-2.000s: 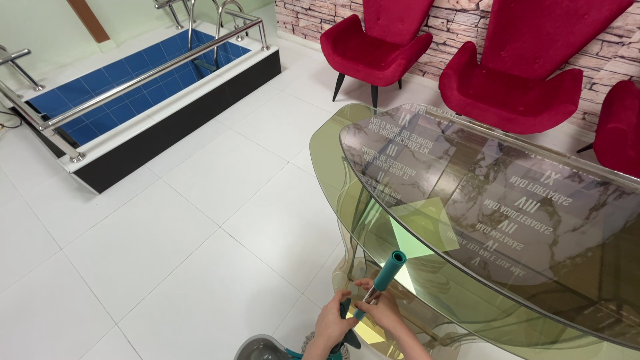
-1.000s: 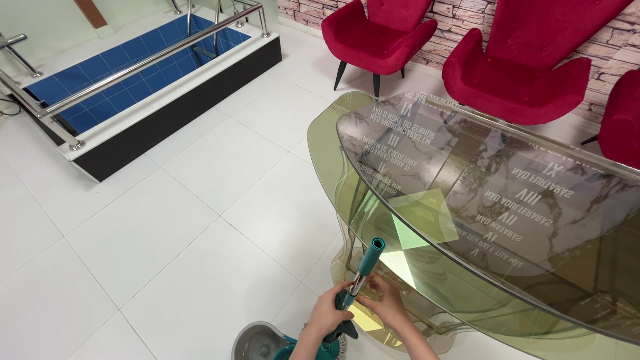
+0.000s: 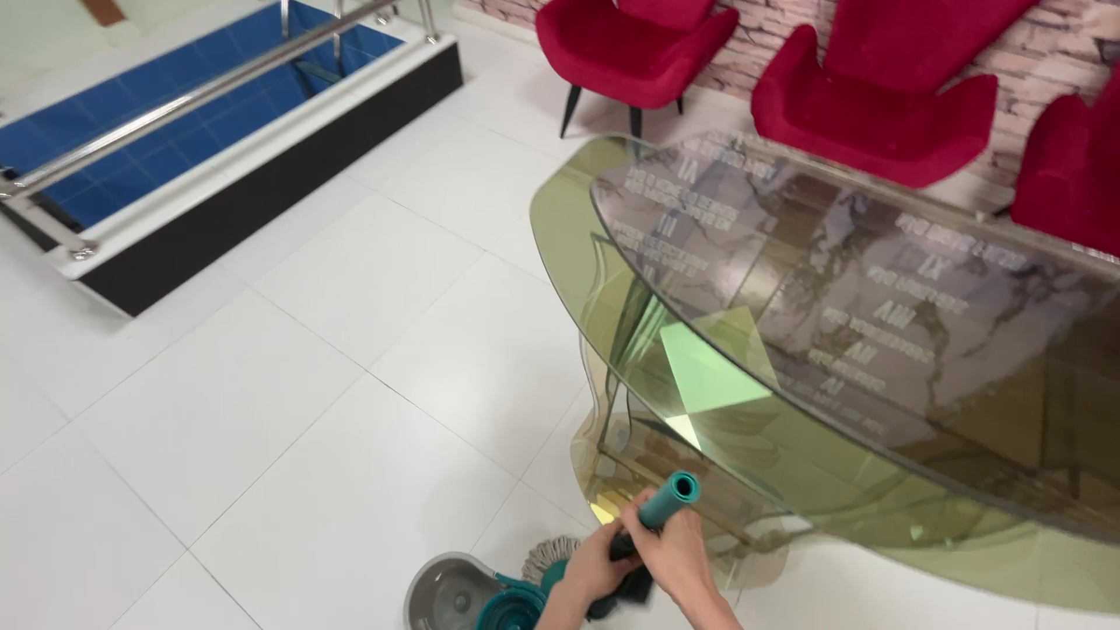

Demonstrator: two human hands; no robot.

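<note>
A teal mop handle rises between my hands near the bottom of the view, its hollow end tilted up to the right. My left hand is closed around the dark lower part of the handle. Just above it, my right hand grips the shaft below the teal tube. Behind my left hand show the grey strands of a mop head. A grey spin-mop bucket with a teal wringer basket stands on the floor to the left, partly cut off by the frame.
An oval glass table with mirrored lettering reaches close to my hands on the right. Red armchairs line the stone-patterned wall. At upper left is a blue-tiled pool with a metal handrail. White floor tiles lie between.
The handle's upper end now leans more to the right than one second ago. Both hands have stayed on it.
</note>
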